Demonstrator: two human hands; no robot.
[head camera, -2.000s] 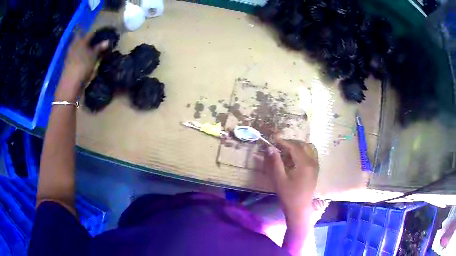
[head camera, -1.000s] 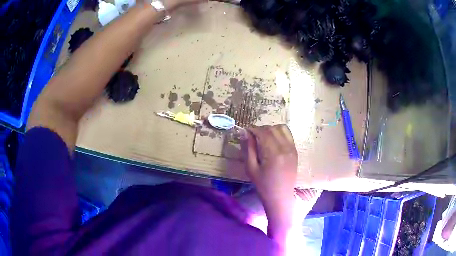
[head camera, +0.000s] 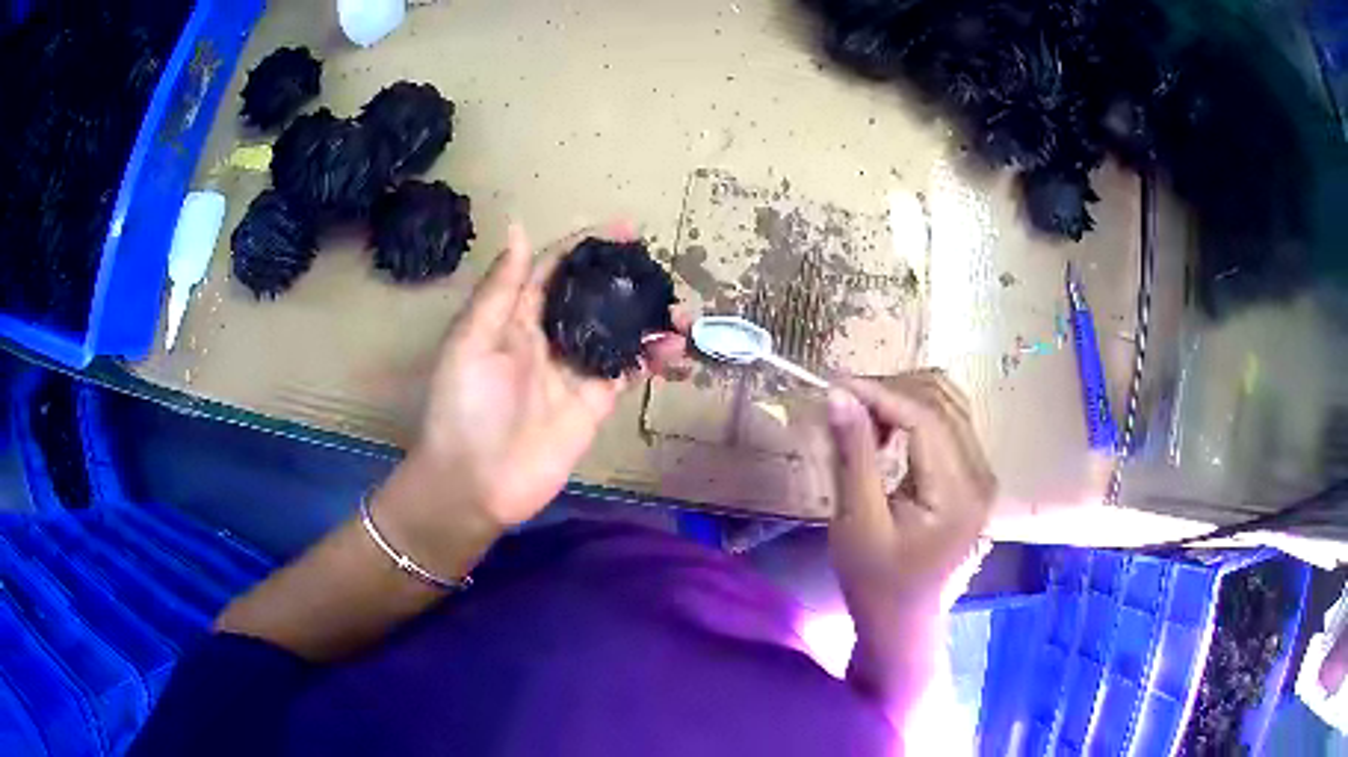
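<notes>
My left hand (head camera: 510, 392) holds a round black spiky part (head camera: 603, 303) in its palm and fingers, left of the stained patch. My right hand (head camera: 905, 459) pinches the thin handle of a small white oval spoon-like holder (head camera: 730, 340). Its bowl is close to the fingertips of my left hand, just right of the black part. What lies in the bowl is too small to tell. The yellow-marked thin tool by the spoon is mostly hidden; a light tip shows at my left fingertips.
Several black balls (head camera: 424, 229) lie at the left, with a white long-nozzle bottle (head camera: 194, 244) beside the blue crate (head camera: 130, 244). A black heap (head camera: 1020, 89) fills the far right. A blue knife (head camera: 1091, 362) lies at right. The cardboard (head camera: 591, 133) has a stained patch.
My left hand came back from the far side of the table and now holds a black part before me. My right hand still holds the spoon-like holder.
</notes>
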